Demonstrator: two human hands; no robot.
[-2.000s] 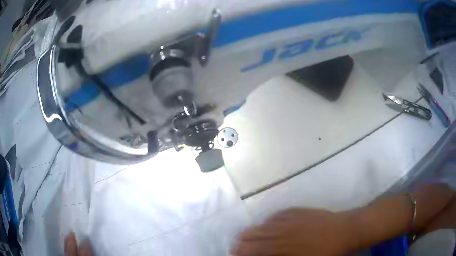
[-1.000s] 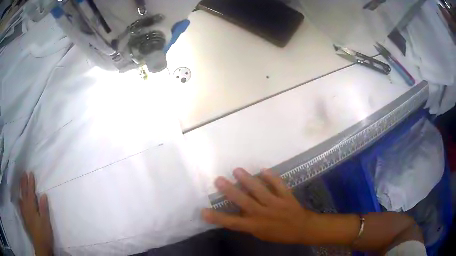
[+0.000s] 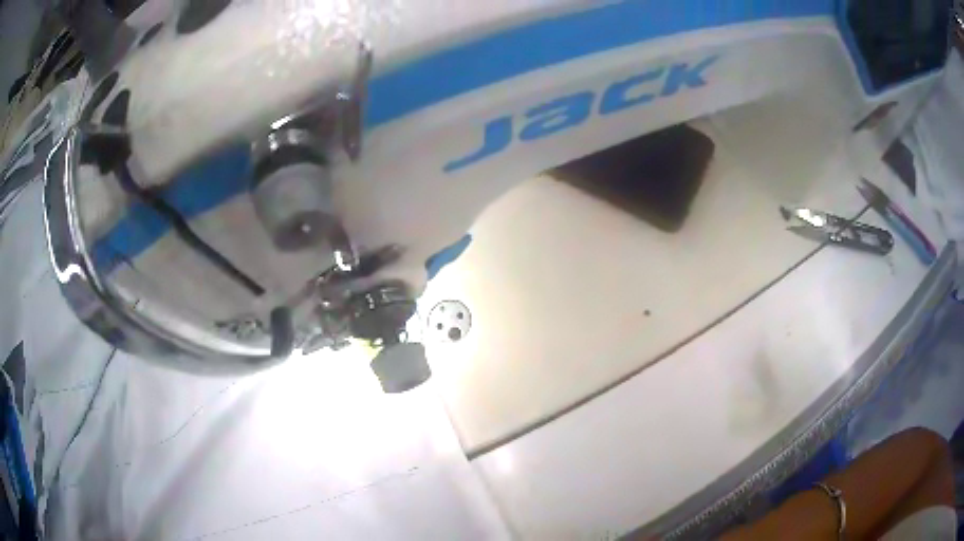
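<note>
White fabric [image 3: 264,465] lies under the needle area and to its left, with a thin line running across it. The white sewing machine head [image 3: 423,116] with a blue stripe and "JACK" lettering stands over it. The presser and needle area [image 3: 370,343] is brightly lit, so its small parts are hard to tell. My right wrist and forearm, with a thin bracelet, show at the bottom right; the right hand itself is cut off by the lower edge. My left hand is out of the picture.
A dark flat object [image 3: 661,178] lies under the machine arm. Thread snips [image 3: 840,230] and a slim blue and dark tool [image 3: 898,220] lie at the right. A grey ruled strip [image 3: 814,423] follows the table's front edge. Blue material shows below it.
The view has tilted up from the cloth, so the machine head fills the top again. Both hands, visible on or beside the cloth a second ago, have left the picture; only the right forearm remains.
</note>
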